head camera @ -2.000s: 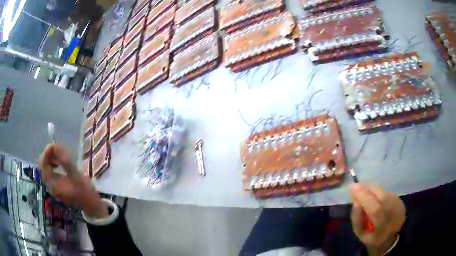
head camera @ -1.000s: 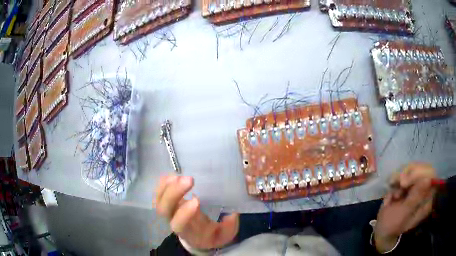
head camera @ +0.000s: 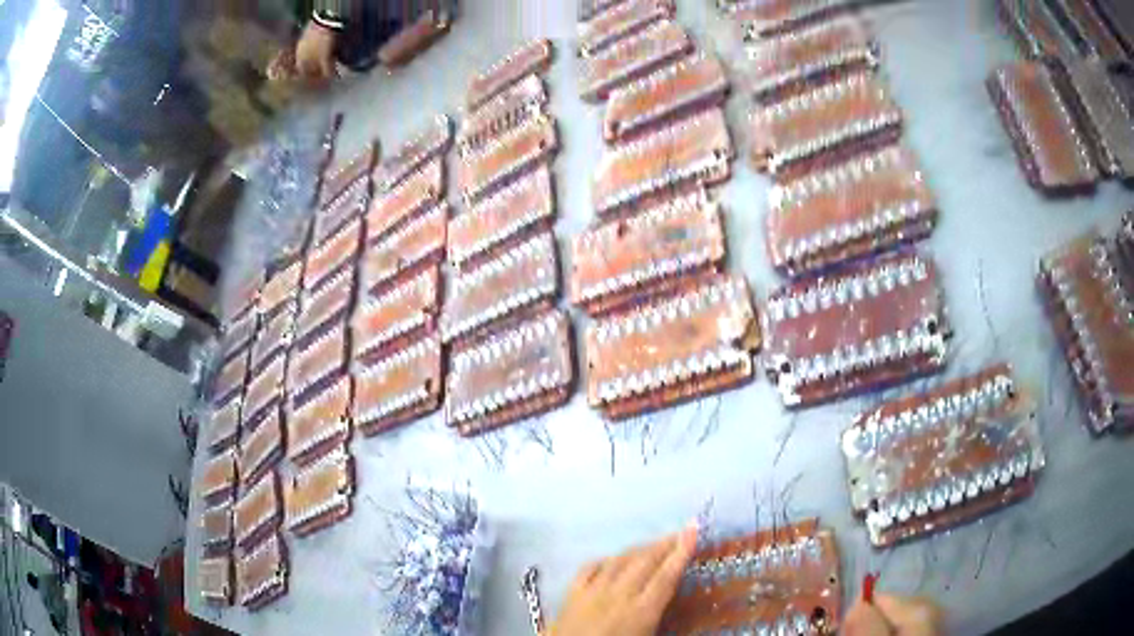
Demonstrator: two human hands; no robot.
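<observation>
The reddish-brown holding board [head camera: 765, 586] lies at the bottom, cut off by the picture's edge. Silver-grey components line its long edges, with thin wires past the upper one. My left hand [head camera: 628, 586] covers its left end, a fingertip at the upper left corner; whether it grips anything is hidden. My right hand [head camera: 893, 616] is at the board's lower right, mostly cut off, closed around a red-handled tool [head camera: 868, 586]. The tool's tip cannot be made out. The clear parts tub [head camera: 478, 584], heaped with white wired components, stands left of my left hand.
A narrow silvery metal piece [head camera: 532, 599] lies between tub and left hand. Waiting boards [head camera: 672, 342] stand in rows across the table, one [head camera: 945, 454] just beyond the work to the right. Another person's hand [head camera: 316, 52] is at the table's far side.
The view has tilted up, showing more rows and the other person. My left hand has moved from in front of the table onto the board's left end. My right hand is now closer to the board.
</observation>
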